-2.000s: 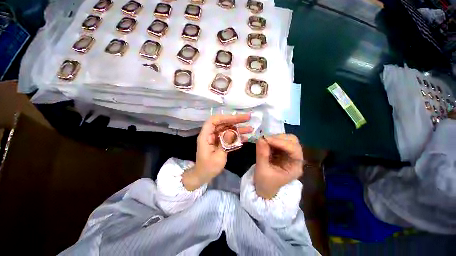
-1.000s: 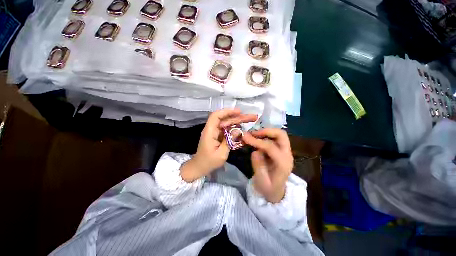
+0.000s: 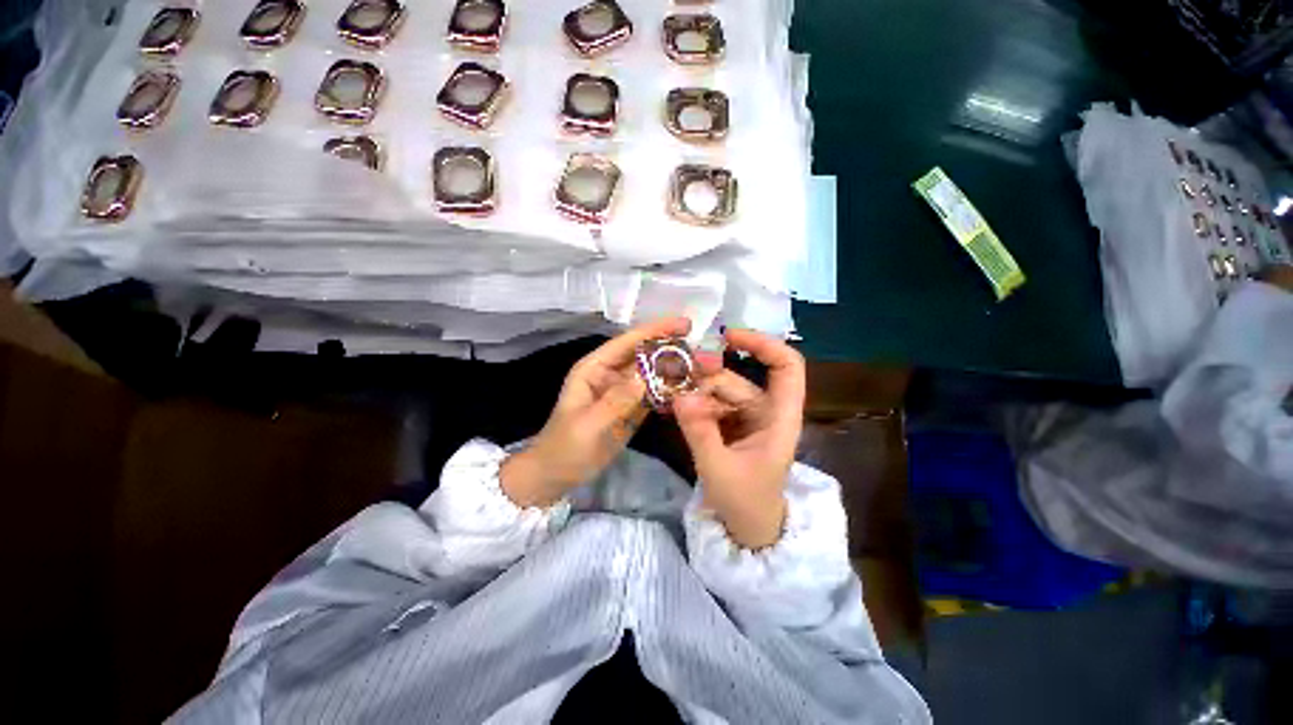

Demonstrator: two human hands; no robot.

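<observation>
A rose-gold watch case with a round hole is held in the air above my lap, just in front of the foam stack. My left hand grips it from the left with the fingertips. My right hand touches its right side with fingertips, the forefinger raised apart. No tweezers can be made out. More watch cases lie in rows on the white foam sheets; one in the front rows is partly covered by foam.
A pale-blue strip sticks out at the foam's right edge. A green-yellow strip lies on the dark green bench. At right are another foam stack with cases, another person's sleeve and a blue bin.
The view has shifted, so the foam stack appears further left and higher. My right hand has moved in from apart to the case's right side. The case is still in my left hand.
</observation>
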